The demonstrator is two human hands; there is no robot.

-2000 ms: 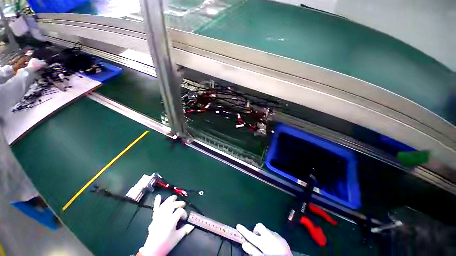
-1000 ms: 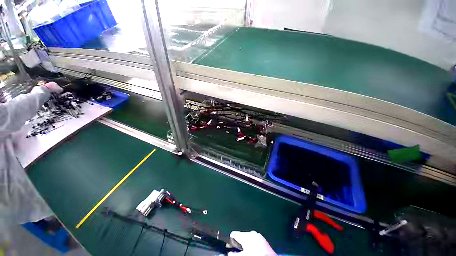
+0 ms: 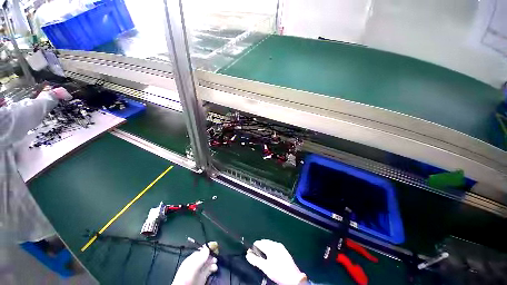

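Observation:
A black wire harness [image 3: 128, 241] with thin side branches lies across the green bench toward my hands. Its silver-white connector [image 3: 151, 221] and red leads [image 3: 183, 207] lie above it. My left hand [image 3: 195, 268], in a white glove and cut off by the bottom edge, has its fingers closed around the dark cable. My right hand [image 3: 276, 263], also gloved, pinches the end of a thin grey strip [image 3: 258, 252], perhaps the steel ruler seen edge-on; its face and markings do not show. The strip slants up and left from my fingers.
Red-handled pliers [image 3: 352, 268] lie right of my right hand, below a blue bin [image 3: 397, 214]. A metal post [image 3: 190, 106] and rail stand behind the bench. Tangled harnesses [image 3: 267, 142] lie behind the rail. A co-worker's sleeve [image 3: 25, 119] is at far left.
My left hand left the ruler, went out of view, and is back on the cable. The ruler's marked face no longer shows. The connector and red leads have shifted and turned slightly.

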